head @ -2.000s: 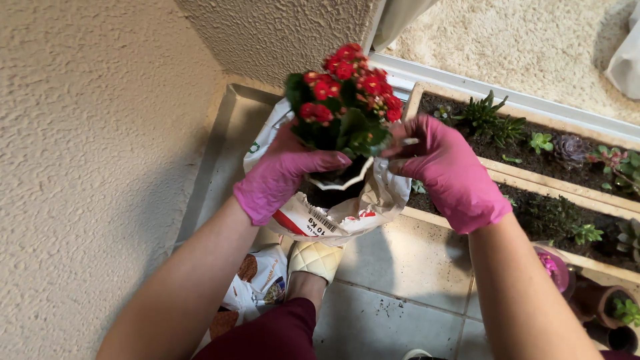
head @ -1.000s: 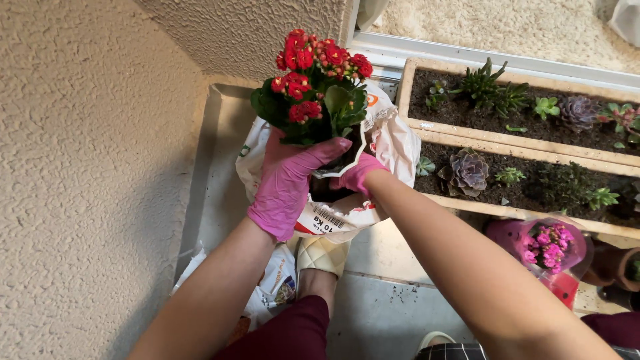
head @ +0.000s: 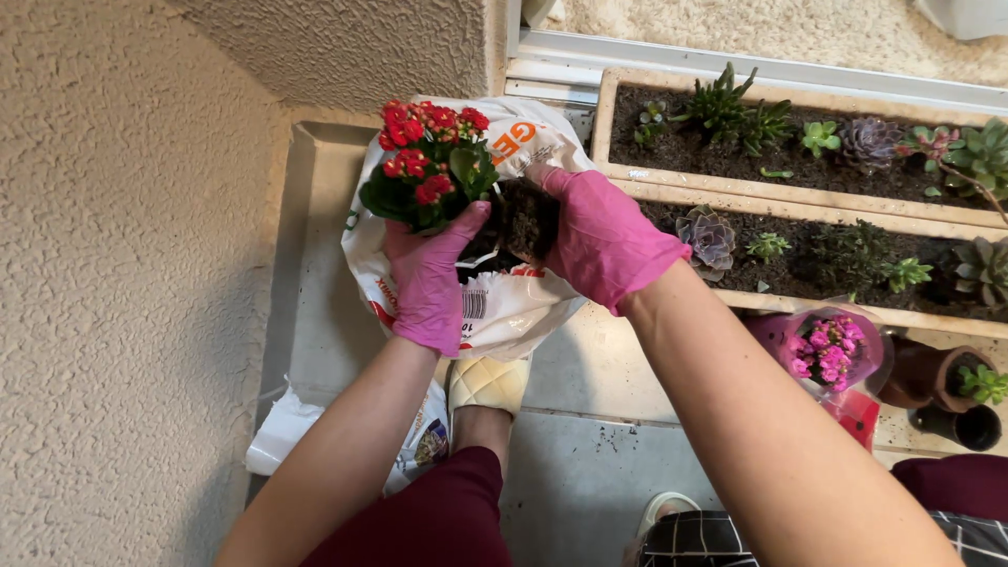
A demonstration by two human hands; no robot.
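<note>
My left hand [head: 431, 276], in a pink glove, grips the red-flowered kalanchoe [head: 433, 169] at its base, tilting it to the left. Part of a white pot rim [head: 490, 253] shows just right of that hand; the rest of the pot is hidden. My right hand [head: 606, 232], also pink-gloved, is closed around a clump of dark potting soil [head: 529, 220] beside the plant. Both hands are over the open white plastic soil bag [head: 535, 311], which has orange and red print. Dark soil shows in its mouth.
Two long planters of succulents [head: 787, 193] stand at the right. Below them are a pink-flowered potted plant [head: 831, 350], a brown pot [head: 921, 374] and a small black pot [head: 965, 428]. A textured wall [head: 134, 260] borders the left. Another plastic bag [head: 287, 429] lies near my slippered foot [head: 490, 383].
My right hand has come up out of the bag with soil in it. One second ago it was down inside the bag. The flowering plant now leans further left.
</note>
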